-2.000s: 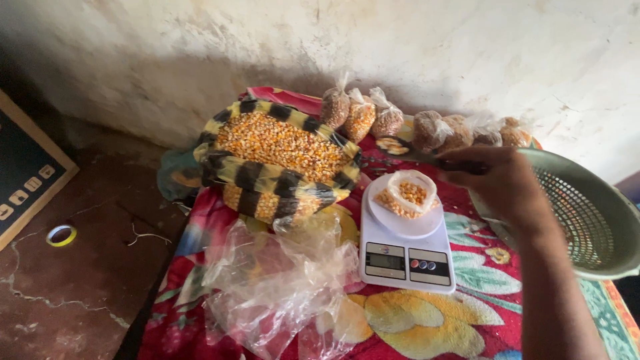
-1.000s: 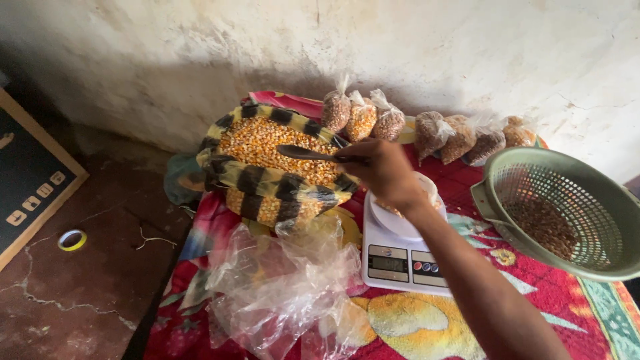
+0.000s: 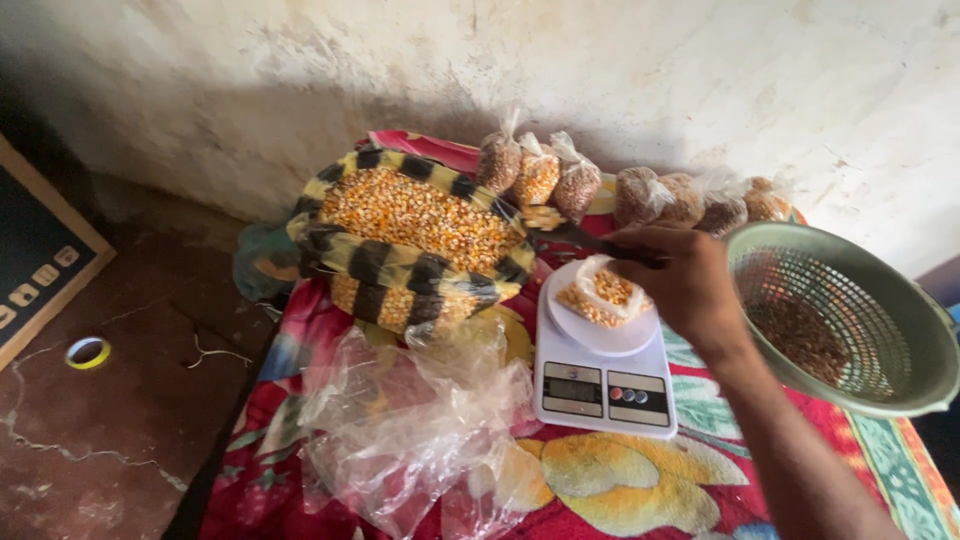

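Note:
My right hand [image 3: 675,274] grips the dark handle of a spoon [image 3: 566,234], whose bowl, pointing left, carries corn kernels. The spoon is held above and behind a white digital kitchen scale [image 3: 553,375]. On the scale's round plate stands a small open clear plastic bag of corn kernels [image 3: 604,296]. Left of the spoon lies a large open black-and-yellow striped plastic bag [image 3: 394,266], full of loose corn kernels [image 3: 420,214]. My left hand does not show.
Crumpled clear plastic bags [image 3: 420,427] lie on the floral cloth [image 3: 637,480]. Several tied bags of grain [image 3: 576,176] line the wall. A green colander [image 3: 832,300] with brown grains stands at the right. A tape roll [image 3: 88,352] is on the floor, near a dark board [image 3: 37,262].
My right hand has lifted the spoon from the corn in the striped bag and moved it right, towards the scale, with kernels on it.

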